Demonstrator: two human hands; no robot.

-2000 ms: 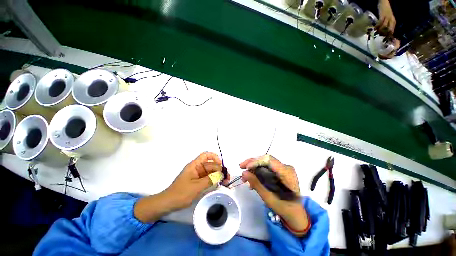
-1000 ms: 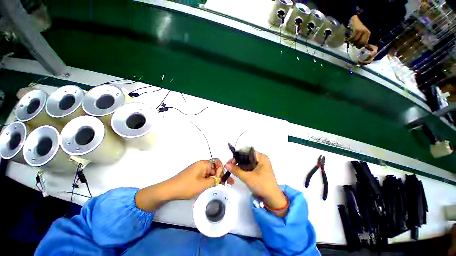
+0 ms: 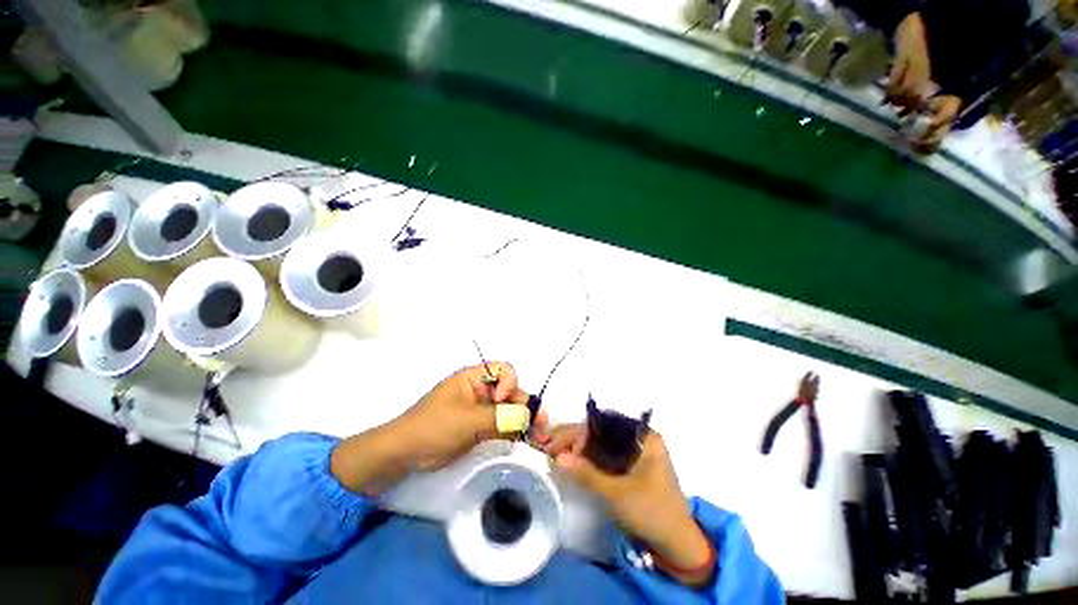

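Observation:
One cream cylindrical housing [image 3: 471,520] with a white rim and dark centre hole stands against my body, below my hands. My left hand [image 3: 455,414], with a yellow finger cot [image 3: 512,418], pinches thin dark lead wires [image 3: 570,352] just above the housing. My right hand [image 3: 638,485] holds a black driver box [image 3: 617,435] in its palm, seen nearly end-on. Its fingertips meet the left ones at the wires. A small dark connector [image 3: 533,404] shows between the fingertips; its details are too small to tell.
Several cream housings [image 3: 274,331] cluster at left, with loose wires near them. Pliers with red-and-dark handles [image 3: 811,425] lie right of my hands. Black driver boxes [image 3: 958,496] are piled at far right. A green belt [image 3: 567,154] runs beyond the bench; another person's hands [image 3: 916,89] work opposite.
The black box in my right hand has tilted and moved slightly right. The long wire now rises from the connector between my hands, and a short wire end stands above my left fingers. The view has shifted.

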